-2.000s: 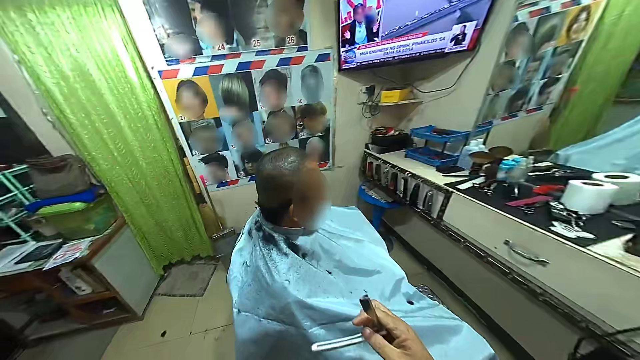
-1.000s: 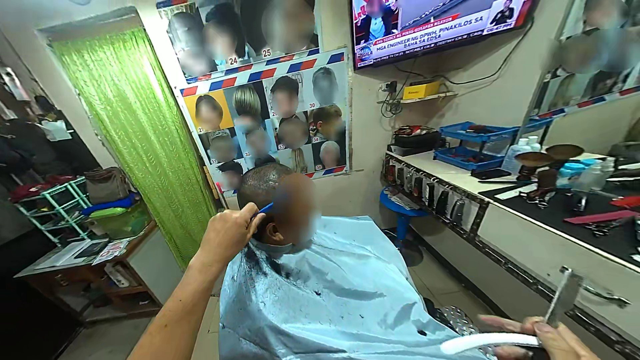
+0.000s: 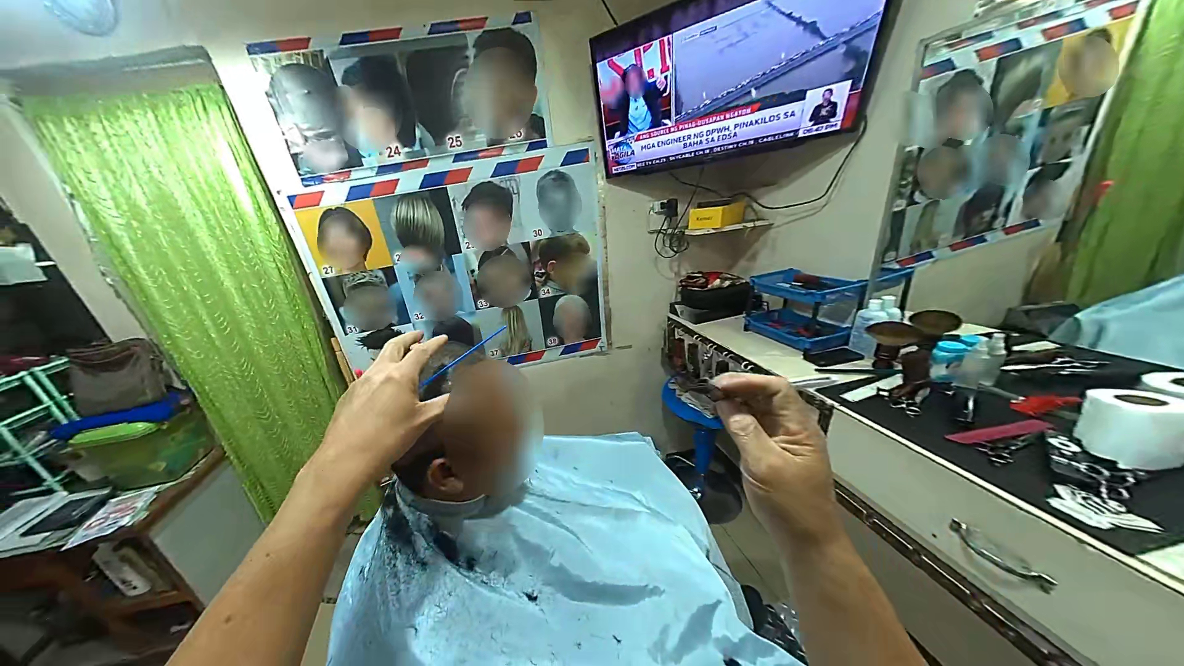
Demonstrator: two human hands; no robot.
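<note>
A seated person's head [image 3: 467, 430] is in the middle of the view, above a light blue barber's cape [image 3: 592, 546] strewn with dark hair clippings. My left hand [image 3: 384, 398] is at the near side of the head, its fingers around a thin blue stick-like tool [image 3: 467, 356], perhaps a comb, that slants over the hair. Raised to the right of the head, my right hand [image 3: 772, 435] pinches a small dark object [image 3: 698, 387] between thumb and fingers; its kind is unclear. Neither end of the blue tool touches my right hand.
On the right, a counter [image 3: 925, 444] holds scissors, a red comb [image 3: 999, 432], bottles, a toilet paper roll [image 3: 1128, 425] and blue trays [image 3: 800, 324]. A blue stool [image 3: 694, 407] stands beyond the cape. A green curtain [image 3: 194, 277] and a cluttered desk are at left.
My right hand has risen from low over the cape to face height; the white curved item near it a second ago no longer shows. My left hand, out of view two seconds ago, remains at the head.
</note>
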